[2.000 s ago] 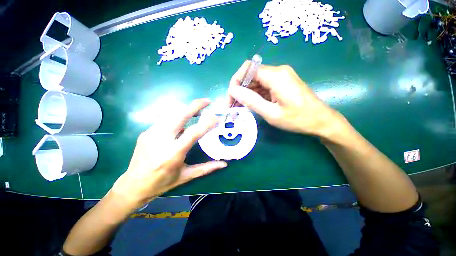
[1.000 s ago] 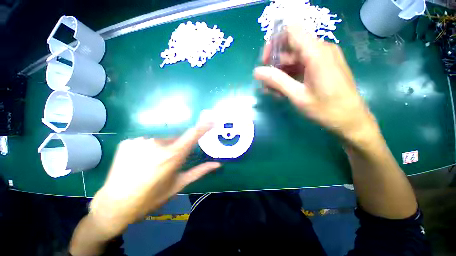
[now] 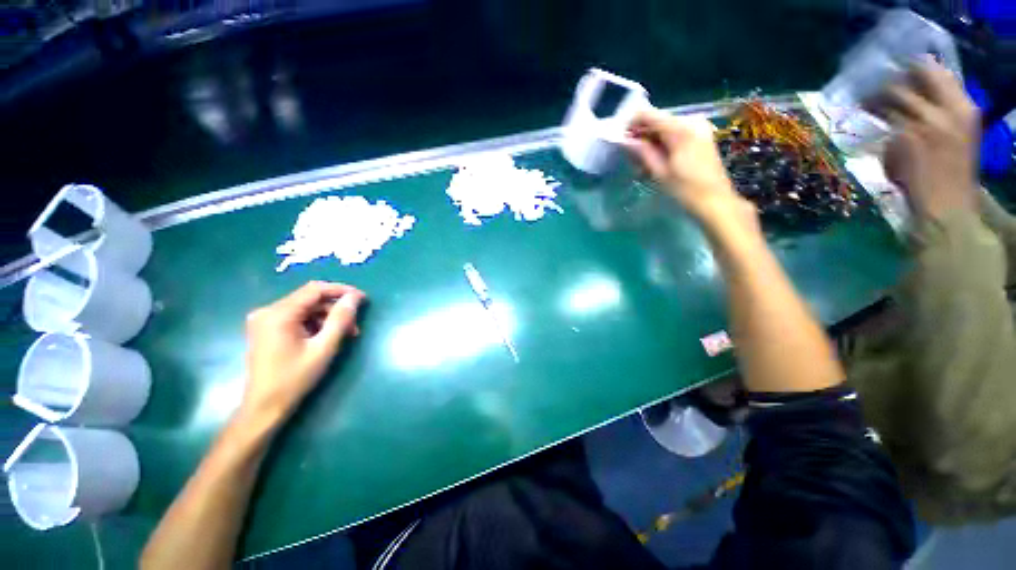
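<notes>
My right hand (image 3: 680, 161) reaches to the back of the green bench, its fingers on the rim of a white cylindrical housing (image 3: 590, 139) with a squared frame. My left hand (image 3: 295, 340) is over the bench at left, fingers curled toward the thumb; I cannot tell if anything is in it. A slim screwdriver (image 3: 490, 312) lies on the bench between my hands. The left pile of small white parts (image 3: 345, 231) is beyond my left hand. The right pile (image 3: 498, 189) is left of the housing.
Several grey-white housings (image 3: 109, 381) lie in a column at far left. Orange and black wires (image 3: 785, 161) are heaped at right. Another person's blurred hand (image 3: 936, 128) holds a pale object (image 3: 891, 56). A metal rail (image 3: 290, 184) runs along the back. A number label (image 3: 716, 343) is near the front edge.
The view has turned right. The screwdriver has left my right hand and lies on the bench. My right hand has reached to a housing at back right. The disc-faced housing is gone from the middle.
</notes>
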